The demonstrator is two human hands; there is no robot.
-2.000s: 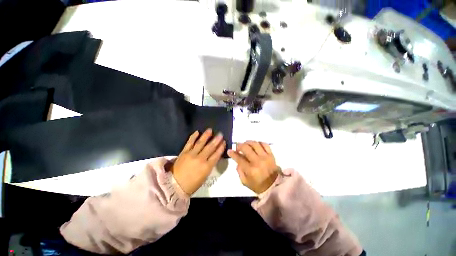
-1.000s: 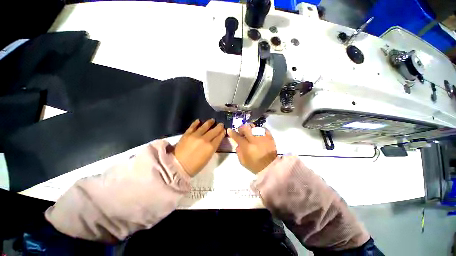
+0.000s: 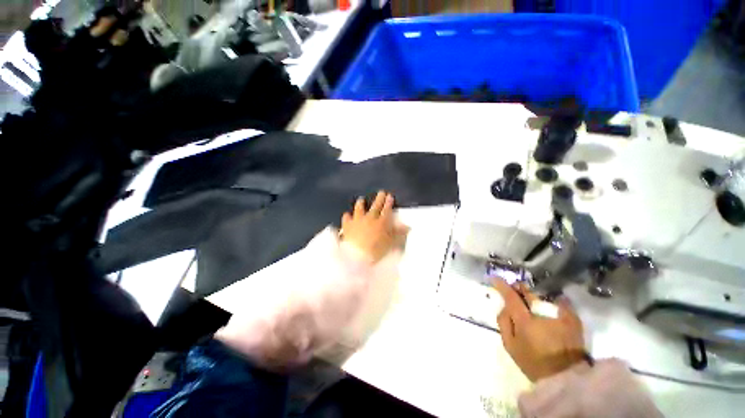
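Note:
A matte black fabric piece point(image 3: 302, 208) lies flat on the white table, left of the sewing machine point(image 3: 523, 233). Its squared end points right, away from the needle area. My left hand point(image 3: 372, 230) lies on its lower edge with the fingers spread; the hand is slightly blurred. My right hand point(image 3: 539, 331) is at the presser foot point(image 3: 508, 273), fingertips just below it. Whether its fingers pinch anything small there cannot be told. No black fabric shows under the foot.
A large blue bin point(image 3: 490, 57) with dark pieces inside stands behind the table point(image 3: 408, 122). Dark fabric piles point(image 3: 220, 90) lie at the far left. The machine arm with its control panel point(image 3: 694, 318) extends right. Another person's hand and cluttered benches show blurred at the upper left.
The view has swung left and up, bringing the bin into view. The black fabric has moved left out from under the foot with my left hand. My right hand stays by the foot.

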